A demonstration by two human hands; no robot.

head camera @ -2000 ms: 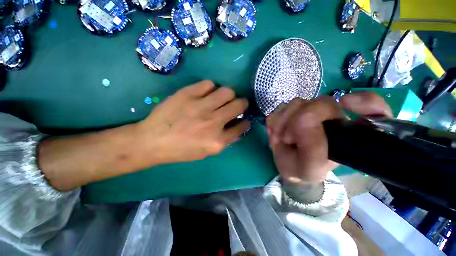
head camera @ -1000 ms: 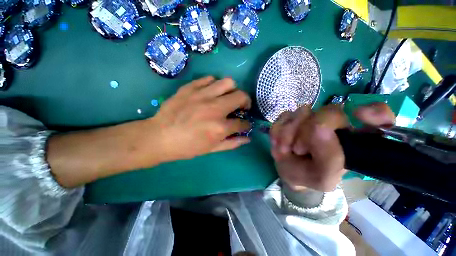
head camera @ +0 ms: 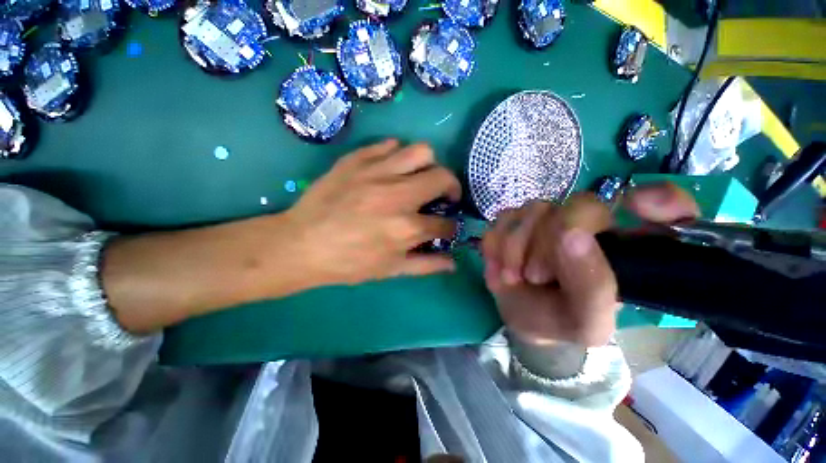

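Note:
My left hand (head camera: 376, 212) lies palm down over a circuit-board module (head camera: 444, 233) on the green mat, its fingers around it. Only part of the module's blue, speckled edge shows between the fingers. My right hand (head camera: 552, 262) is closed around the front of the thick black electric screwdriver (head camera: 715, 280), which extends to the right edge. The dark tip points left at the module's right edge; whether it touches a screw cannot be told. The round silver screw dish (head camera: 527, 154) stands just beyond my right hand, small screws heaped on its right part.
Several blue modules (head camera: 314, 102) lie along the far side of the mat. More small modules (head camera: 638, 136) lie at the right, beside a crumpled clear bag (head camera: 715, 127) and a black cable (head camera: 690, 99). A teal box (head camera: 738, 201) is behind the screwdriver. Small scraps (head camera: 222, 153) dot the mat.
The whole view has shifted, so the mat's things appear a little lower and further right. Both hands keep their places around the module and the screwdriver, with small finger movements.

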